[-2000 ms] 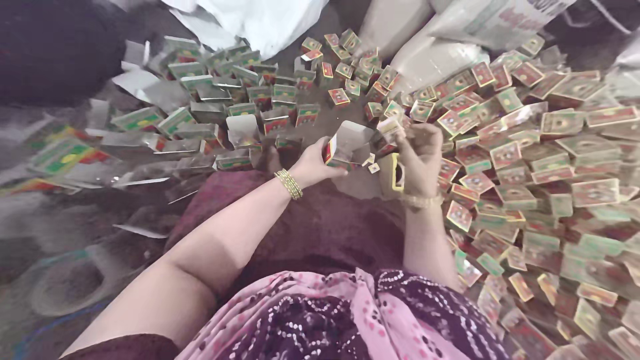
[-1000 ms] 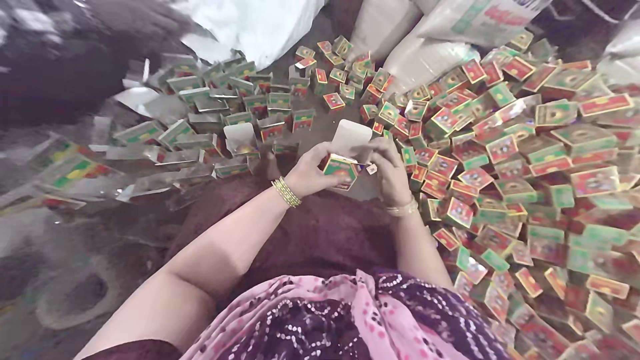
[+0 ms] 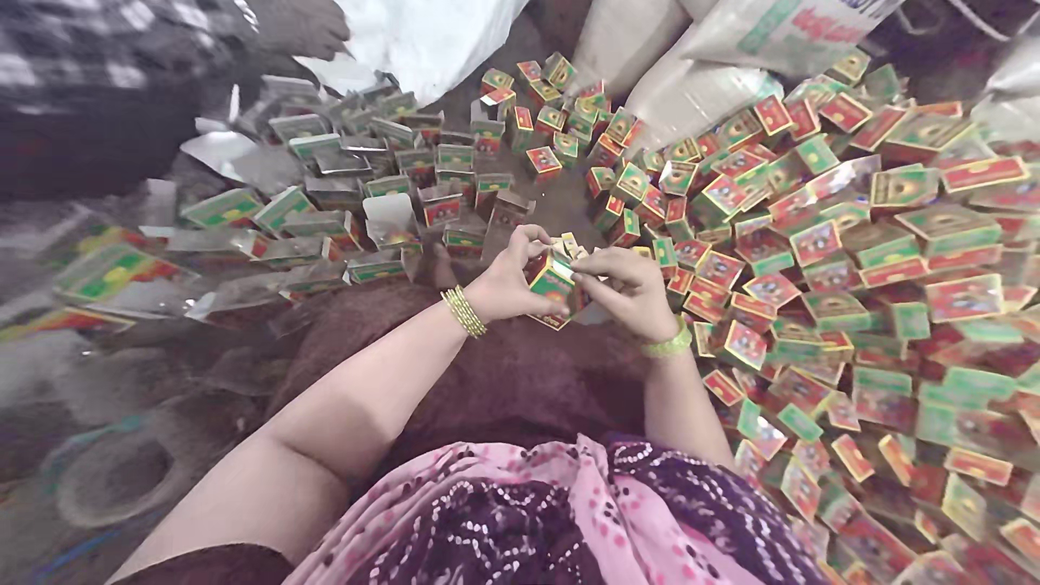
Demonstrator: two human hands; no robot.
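A small printed cardboard box (image 3: 554,284), green and red with yellow edges, is gripped in my left hand (image 3: 517,280) above my lap. Gold bangles circle that wrist. My right hand (image 3: 630,291) touches the box's upper right edge with bent thumb and fingers; whether it also holds something small is hard to tell. Small yellowish pieces (image 3: 569,244) show at the top of the box between the hands. Left of the hands lie many printed cartons (image 3: 443,207), several with raised flaps. A large heap of similar boxes (image 3: 812,244) spreads to the right.
Pale sacks (image 3: 691,89), one bearing print, stand behind the boxes. A white sheet or bag (image 3: 439,41) lies at the back. Another person's hand (image 3: 313,28) and checked cloth show at the upper left. A ring-shaped object (image 3: 114,479) is blurred at the lower left.
The box's pale raised flap, seen upright one second ago, no longer stands up. My right hand, farther from the box two seconds ago, has come in against it.
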